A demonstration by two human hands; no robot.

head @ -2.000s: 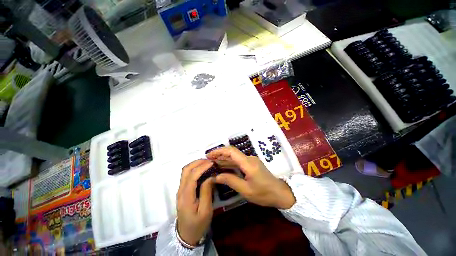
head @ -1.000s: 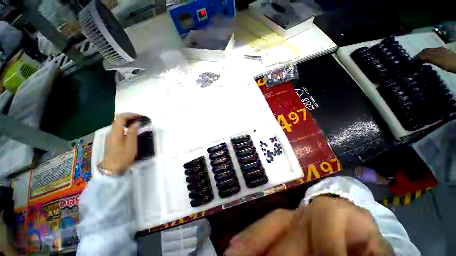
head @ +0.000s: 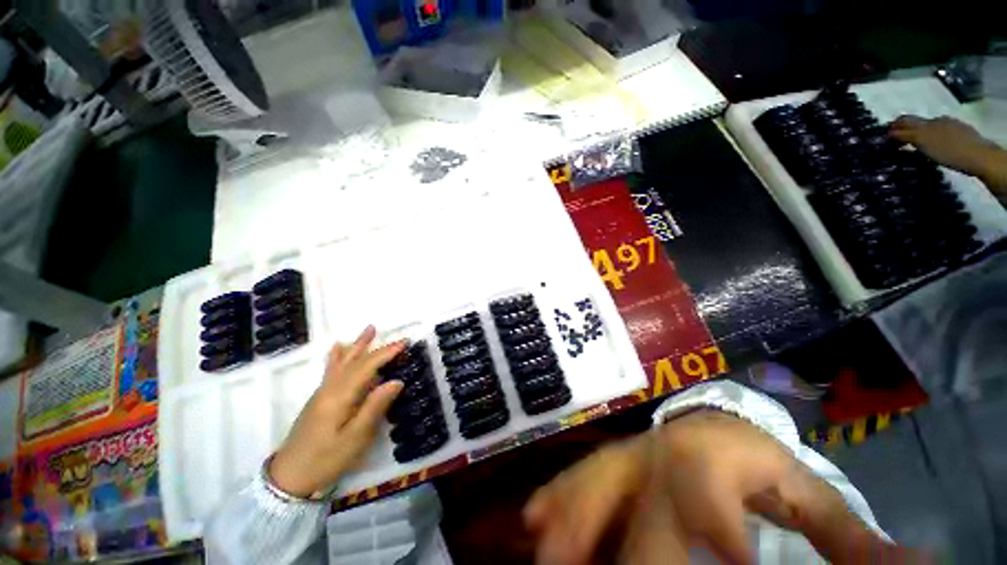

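The white blister tray (head: 226, 430) lies in front of me. Glossy black housings stand in three rows on its right part (head: 473, 375) and in two shorter rows at its upper left (head: 279, 311). Tiny dark parts (head: 578, 328) lie loose at its right end. My left hand (head: 340, 411) is palm down over the tray, its fingers apart and fingertips touching the leftmost of the three rows. My right hand (head: 685, 491) is blurred, below the tray's front edge, its fingers apart and nothing seen in it.
A greyish heap of small parts (head: 437, 164) lies beyond the tray. A crinkled clear bag (head: 605, 160) lies by the red print. At right, another person's hand (head: 947, 144) is at a full tray of housings (head: 872, 193). A fan (head: 204, 61) and blue box (head: 425, 24) stand behind.
My left hand went from the upper-left rows to the leftmost of the three near rows. My right hand left the rows and dropped below the tray. Another person's hand appeared at the right tray.
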